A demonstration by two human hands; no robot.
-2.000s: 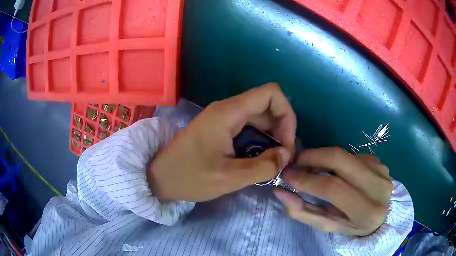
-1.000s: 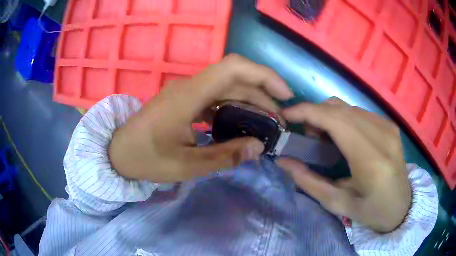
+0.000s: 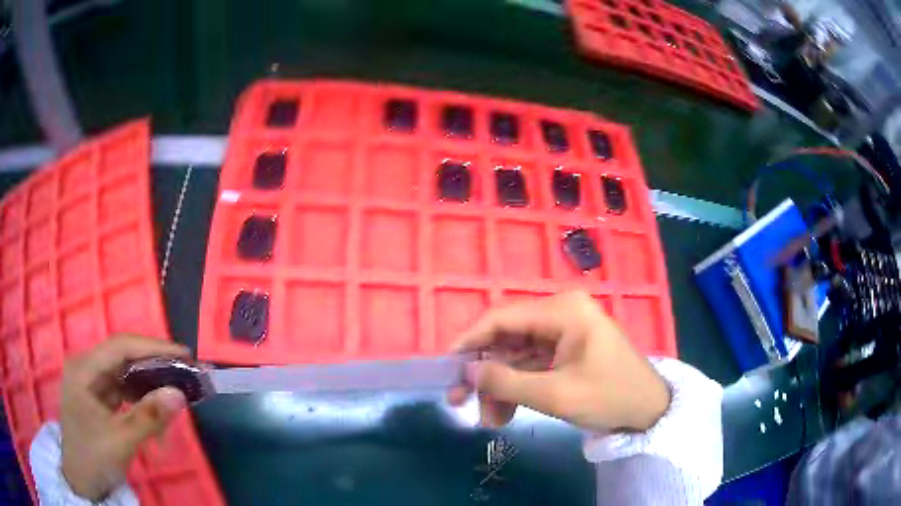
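My left hand, at the lower left, holds a black watch body between thumb and fingers. A long flat grey strip runs from the watch body to my right hand, which pinches its far end. The strip is stretched nearly level along the near edge of a red foam tray. The tray has square pockets; several hold black watch bodies and others are bare. One watch body sits tilted in its pocket.
An empty-pocketed red tray lies at the left. Another red tray with dark pieces is at the far right. A blue box with cables stands at the right. Thin silver pins lie on the green bench near my right hand.
The view has swung up to the tray. My hands have moved apart, from close together at my smock, and the strip now shows at full length between them.
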